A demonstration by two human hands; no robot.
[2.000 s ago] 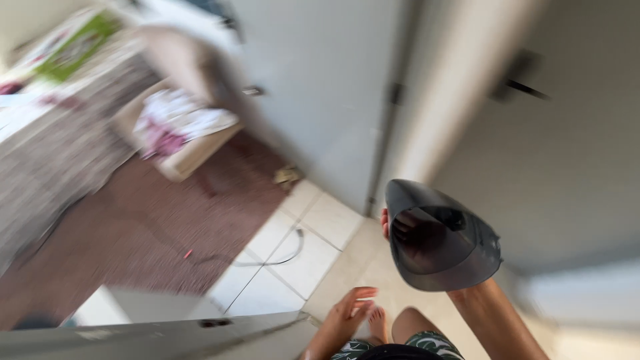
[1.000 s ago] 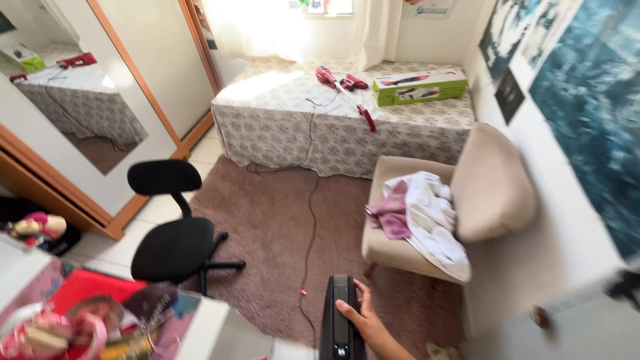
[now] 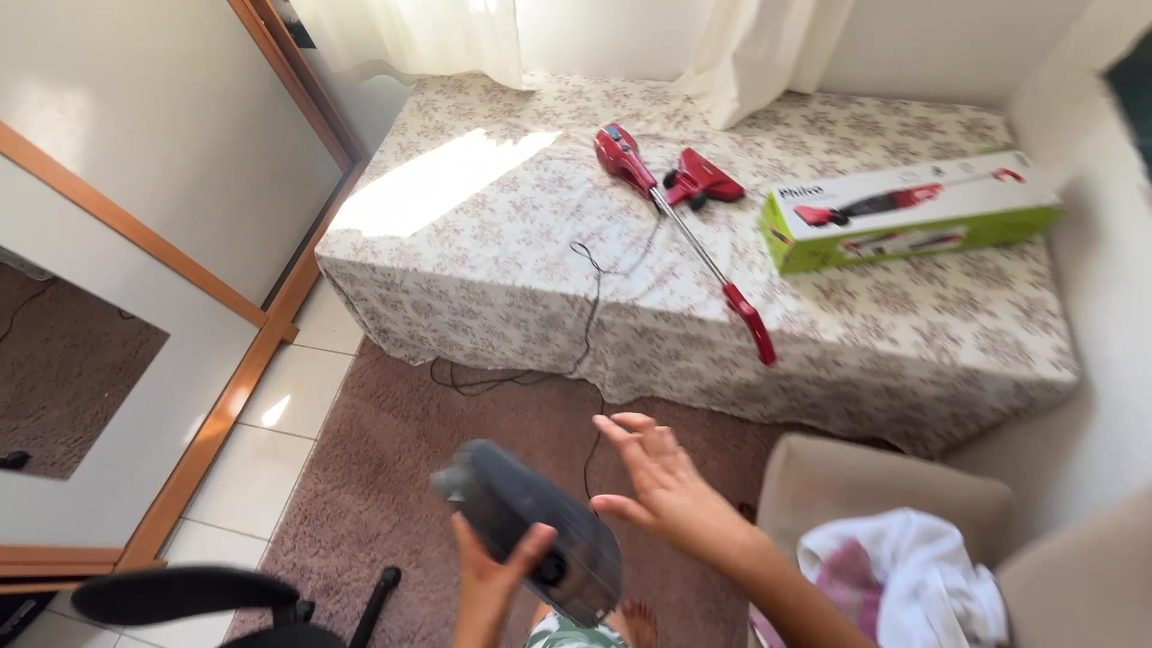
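My left hand (image 3: pixel 497 567) grips a dark, translucent vacuum cleaner dust container (image 3: pixel 540 531) low in the middle of the view. To its right, my right hand (image 3: pixel 652 477) is raised with the fingers spread, holding nothing. Beyond both hands, a red vacuum cleaner body with a metal tube and red handle (image 3: pixel 688 238) lies on a bed with a floral cover (image 3: pixel 468 279). Beside it is a red floor head (image 3: pixel 706 178). A white and green Philco box (image 3: pixel 909 211) lies on the bed's right part. A black power cord (image 3: pixel 589 315) hangs over the bed's edge.
A beige chair (image 3: pixel 864 472) with a white and pink cloth (image 3: pixel 927 576) stands at the lower right. A black office chair (image 3: pixel 184 594) is at the lower left, near a mirrored wardrobe (image 3: pixel 180 135). The cord trails over the brown rug (image 3: pixel 351 513). White curtains (image 3: pixel 765 54) hang behind the bed.
The view has moved closer to the bed. A second ago one hand showed on the dark container; now my left hand grips it and my right hand is apart from it.
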